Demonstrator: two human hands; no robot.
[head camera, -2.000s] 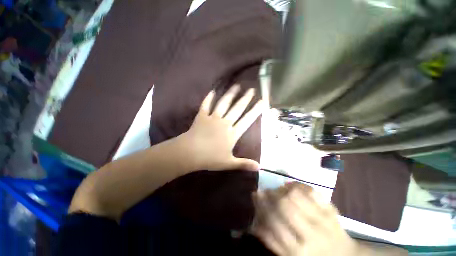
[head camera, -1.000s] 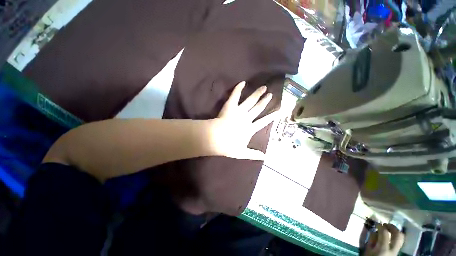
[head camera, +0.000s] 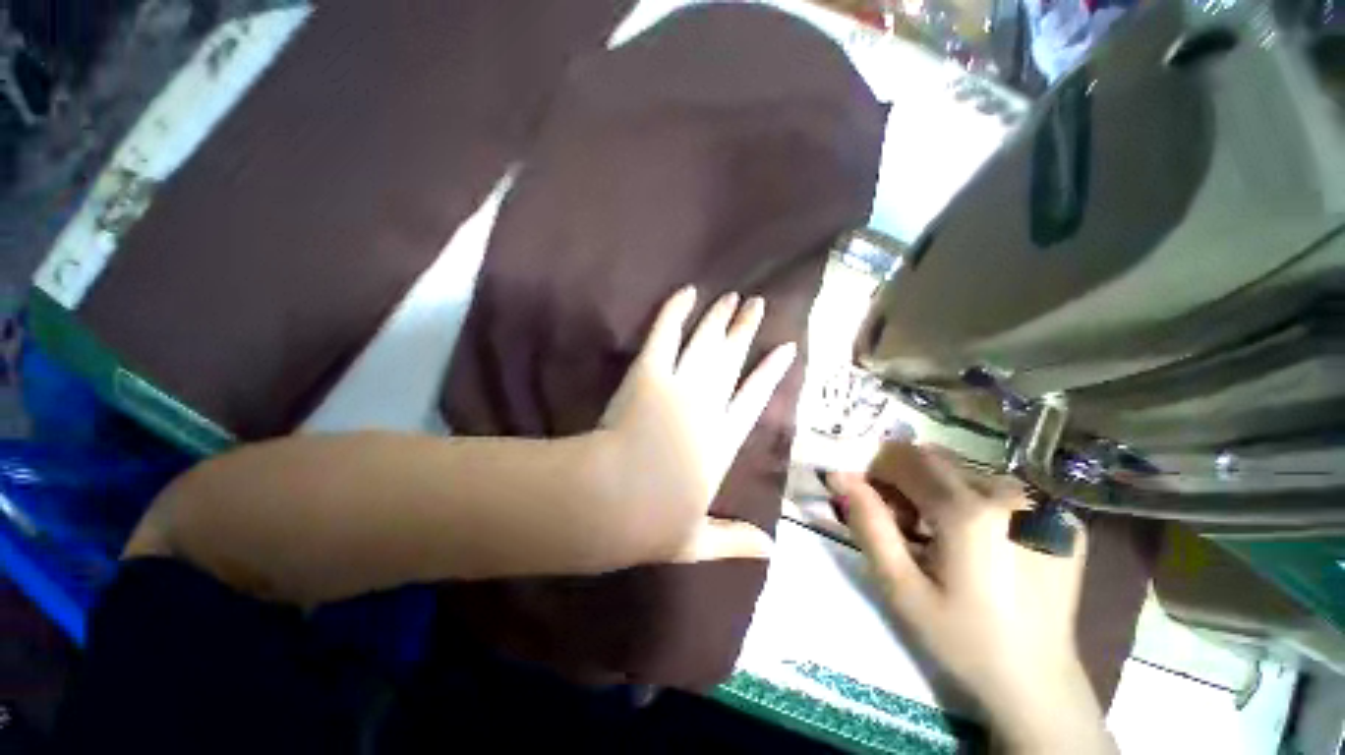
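Observation:
The large dark brown curved panel (head camera: 693, 162) lies on the white table, its right edge beside the needle plate (head camera: 848, 406). My left hand (head camera: 686, 428) presses flat on it near that edge, fingers spread, gripping nothing. My right hand (head camera: 974, 568) is just right of the panel edge, below the needle area, with curled fingers. A small dark tip, apparently of thread snips (head camera: 831, 481), shows at its fingertips; the rest is hidden in the hand. The presser foot and needle are hard to make out.
The grey-beige machine head (head camera: 1136, 251) fills the upper right. A long brown panel (head camera: 310, 221) lies at the left. A small brown piece (head camera: 1117, 590) lies partly behind my right hand. The green table edge (head camera: 841, 715) runs below. A blue basket (head camera: 44, 538) is lower left.
My right hand went from beside the panel to the lower right corner, then came back near the needle plate with a small dark tool. My left hand stays spread on the panel.

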